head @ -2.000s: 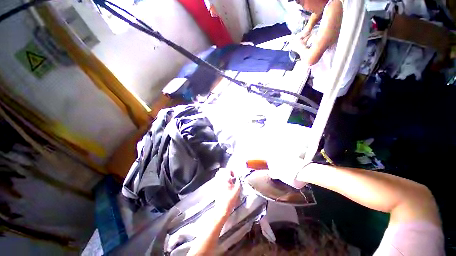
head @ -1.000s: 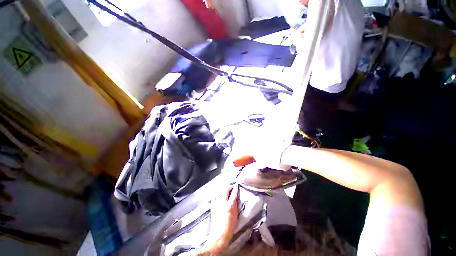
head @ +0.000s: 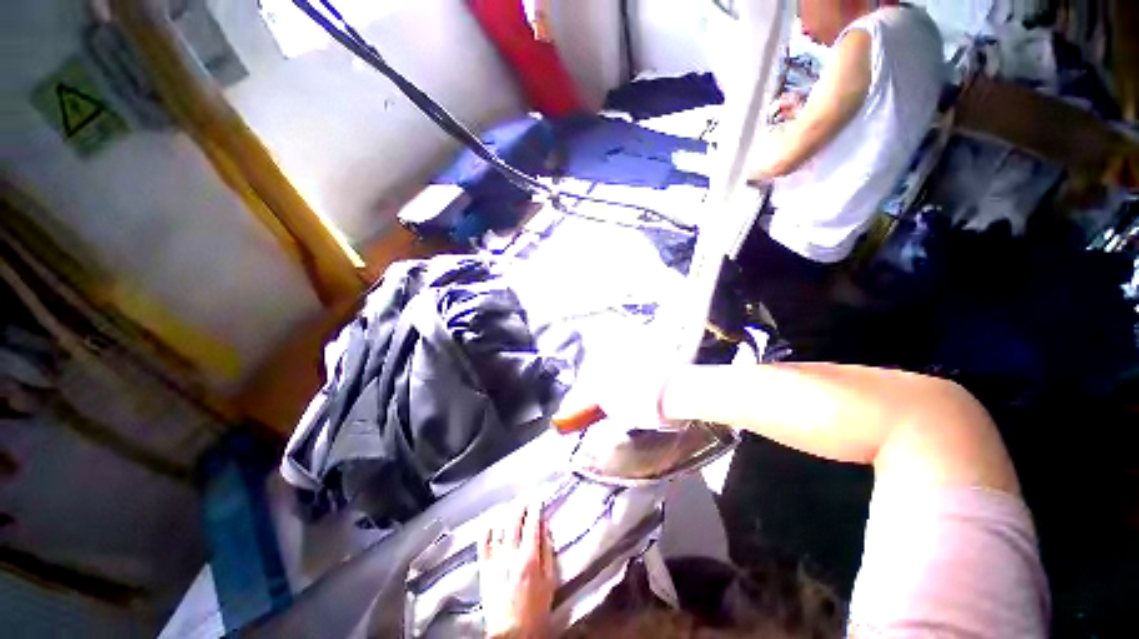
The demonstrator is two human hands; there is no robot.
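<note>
The garment in work [head: 600, 524] lies at the bottom centre, its pale inner side and dark seam lines showing, over the dark grey padded form [head: 375, 568]. My right hand [head: 631, 397], white-gloved and overexposed, is closed on the steam iron [head: 650, 452]. The iron's orange-brown handle end shows left of the hand, and its soleplate rests on or just over the garment; exact contact is unclear. My left hand [head: 518, 574], bare, lies flat on the garment left of the iron, fingers slightly apart. Hair at the bottom edge hides part of the cloth.
A dark grey garment pile [head: 425, 375] sits behind the form. The white table [head: 587, 275] stretches away, with navy cut pieces [head: 637, 152] at its far end. A whitish steam hose [head: 724, 212] slants down to the iron. Black cables hang overhead. A person [head: 862, 125] in white works opposite.
The iron and my right hand have moved left. My left hand has shifted left and down on the garment. The person opposite shows more fully than one second ago.
</note>
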